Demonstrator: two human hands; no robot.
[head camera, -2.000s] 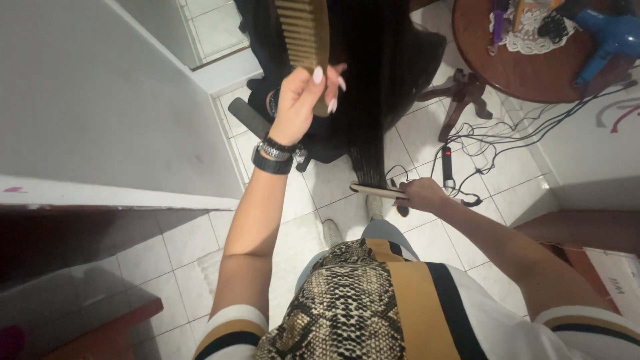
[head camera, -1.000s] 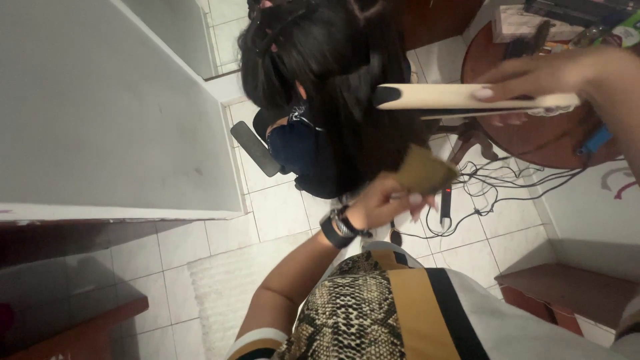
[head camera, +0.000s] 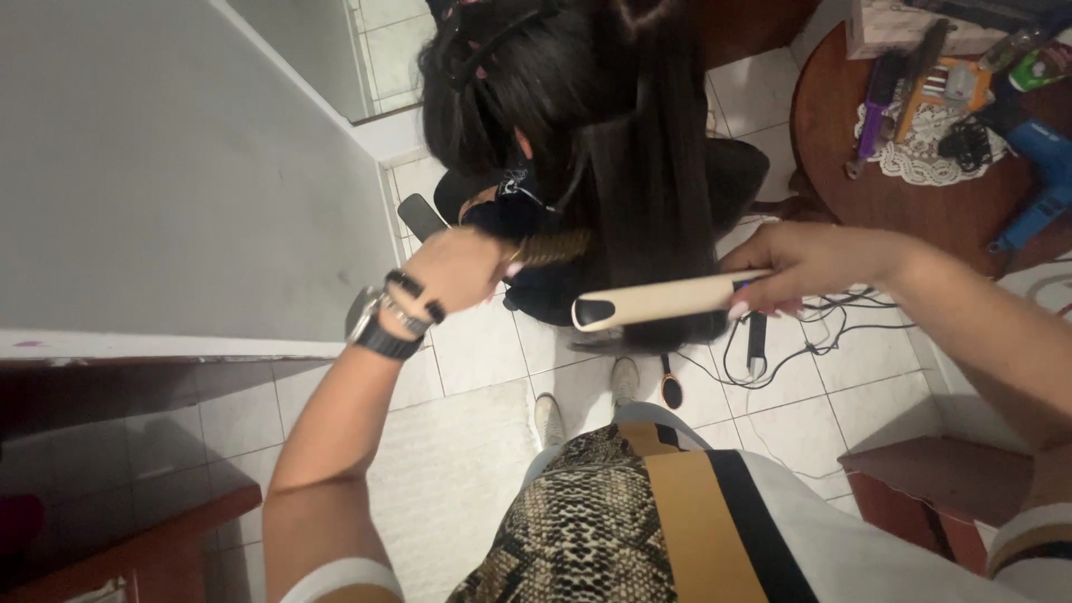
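Observation:
A seated person's long dark hair (head camera: 649, 201) hangs straight down in front of me, with the upper part gathered in a clip. My left hand (head camera: 461, 268) grips a yellowish-brown comb (head camera: 553, 249), whose teeth point toward the hair's left side. A cream hair straightener (head camera: 657, 303) lies across the lower hair, held in my right hand (head camera: 779, 264). Whether hair is clamped between its plates cannot be told. The person's dark clothing and part of an arm show beneath the hair.
To the right, a round wooden table (head camera: 846, 201) bears brushes, a lace doily (head camera: 921, 167) and a blue hair dryer (head camera: 1038, 184). Black cables (head camera: 825, 335) and an oval hairbrush (head camera: 672, 389) lie on the tiled floor. A grey wall (head camera: 184, 184) stands at the left, a reddish cabinet (head camera: 930, 477) at lower right.
My left hand has moved left with the comb since one second ago. The straightener in my right hand has come down from higher right to the lower hair.

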